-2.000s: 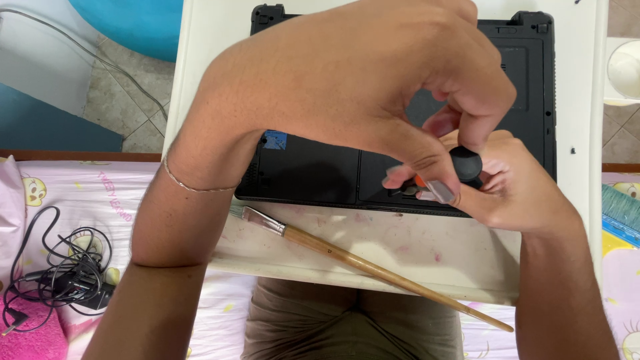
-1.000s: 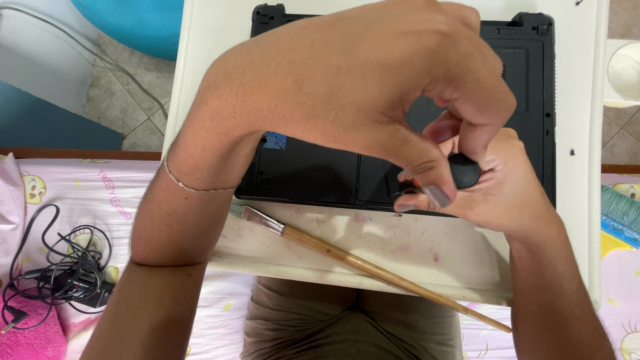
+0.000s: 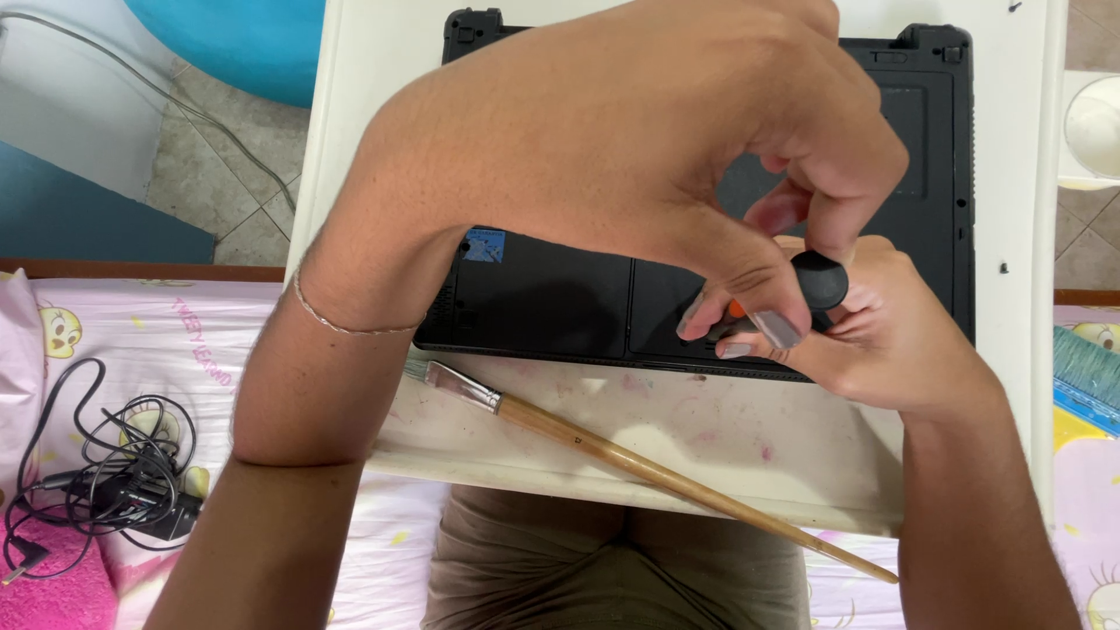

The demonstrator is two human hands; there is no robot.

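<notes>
A black laptop lies underside up on a white table. My left hand reaches across it from the left, thumb and fingers closed around the black, round-ended handle of a screwdriver. Beside it, my right hand is at the tool's lower part, its fingertips near the laptop's front edge; an orange bit shows between the fingers. The tool's tip is hidden, so I cannot tell what it touches. A flat paintbrush with a wooden handle lies aslant along the table's near edge, its bristles by the laptop.
Small dark screws lie on the table right of the laptop. A tangled black power adapter rests on patterned bedding at the left. A wide blue-green brush is at the right, below a round white container.
My right hand's fingers have shifted slightly around the screwdriver, and less orange shows than two seconds ago. My left hand stays on the handle. Laptop and paintbrush remain in place.
</notes>
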